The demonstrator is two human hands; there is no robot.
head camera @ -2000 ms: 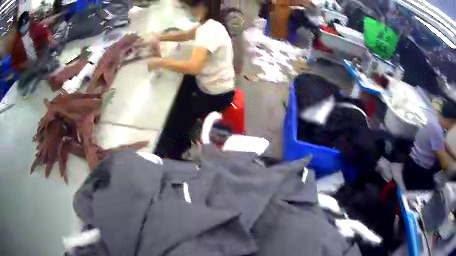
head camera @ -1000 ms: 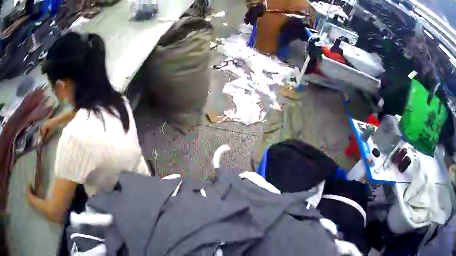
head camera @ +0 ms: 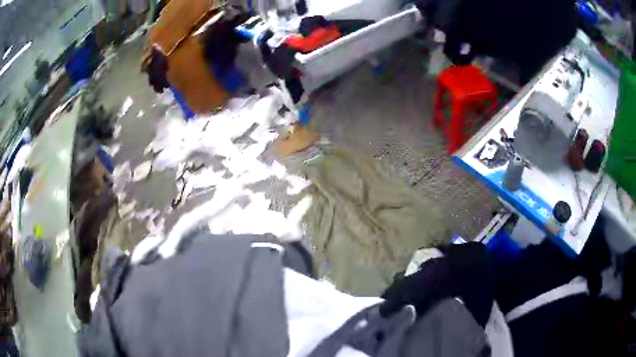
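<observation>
A large garment bundle (head camera: pixel 188 296) of dark grey cloth fills the bottom of the view, close to my body. White strips (head camera: pixel 324 307) show among the grey pieces. My left hand and my right hand are not visible; the bundle covers the area where they could be. An olive woven sack (head camera: pixel 373 216) lies flat and creased on the floor just beyond the bundle. Heaped black garments (head camera: pixel 446 279) with white bands are at the lower right, touching or overlapping the bundle's edge in view.
White scraps (head camera: pixel 223 167) cover the floor ahead. A red stool (head camera: pixel 467 90) stands beside a sewing machine (head camera: pixel 551 111) on a blue-edged white table (head camera: pixel 519 195) at the right. A long pale table (head camera: pixel 45 307) runs along the left. Brown cardboard (head camera: pixel 192 70) stands at the back.
The view has swung right and moved forward; the person in the white top has left the picture. The sack, scraps and machine table are nearer. The grey bundle stays in front of me.
</observation>
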